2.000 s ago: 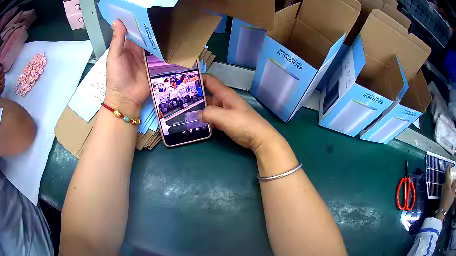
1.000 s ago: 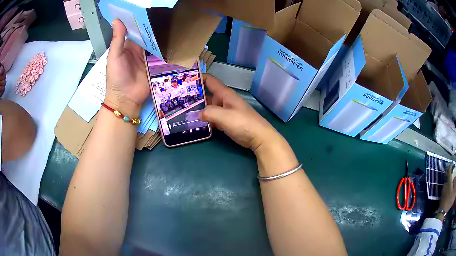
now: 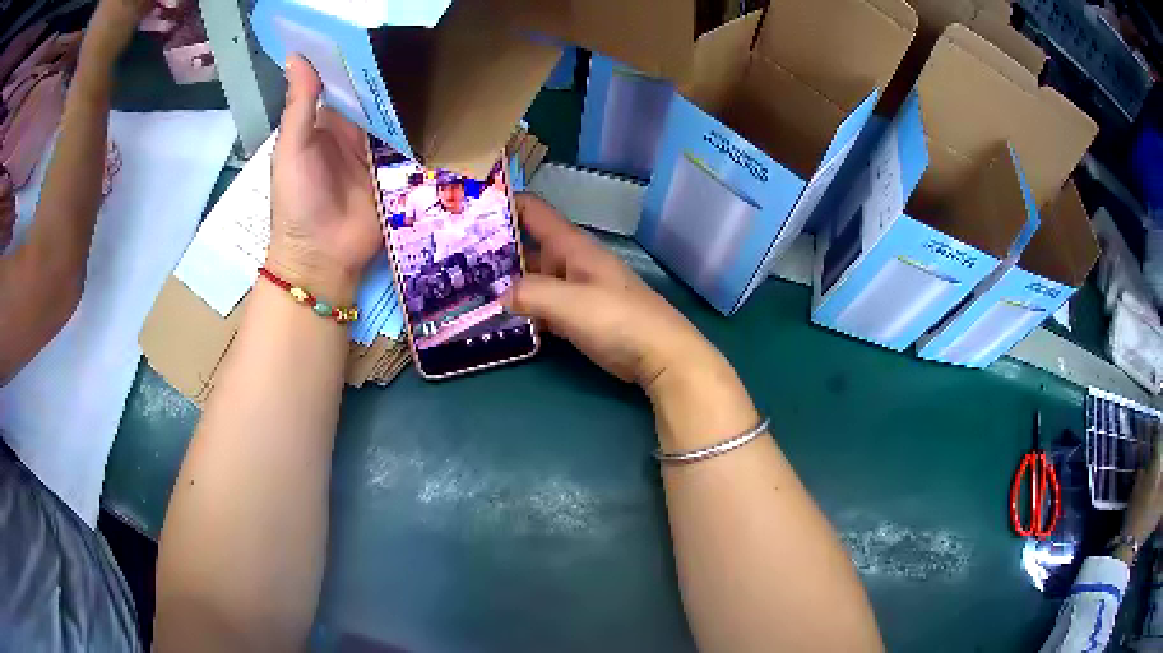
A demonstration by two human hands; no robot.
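Observation:
A smartphone (image 3: pixel 457 262) with a lit screen and pink edge is upright in front of me, its top end hidden behind an open carton (image 3: pixel 334 64). My left hand (image 3: pixel 325 191) is at the phone's left side, thumb pointing up beside the carton; its fingers are partly hidden. My right hand (image 3: pixel 593 300) grips the phone's lower right side, thumb at the screen edge. The carton, light blue outside and brown inside, hangs over the phone's top; whether my left hand also supports it cannot be told.
Open product boxes (image 3: pixel 721 191) stand at the back right along a pale rail. Flat cartons (image 3: pixel 191 325) lie under my left hand. Red-handled scissors (image 3: pixel 1036 495) lie right. A neighbour's arm (image 3: pixel 64 217) crosses the white sheet (image 3: pixel 140 255); another person's sleeve (image 3: pixel 1094 606) is at lower right.
The picture on the phone screen has changed. The left neighbour's arm has reached up and forward over the white sheet, covering most of the pink parts. My hands have hardly moved.

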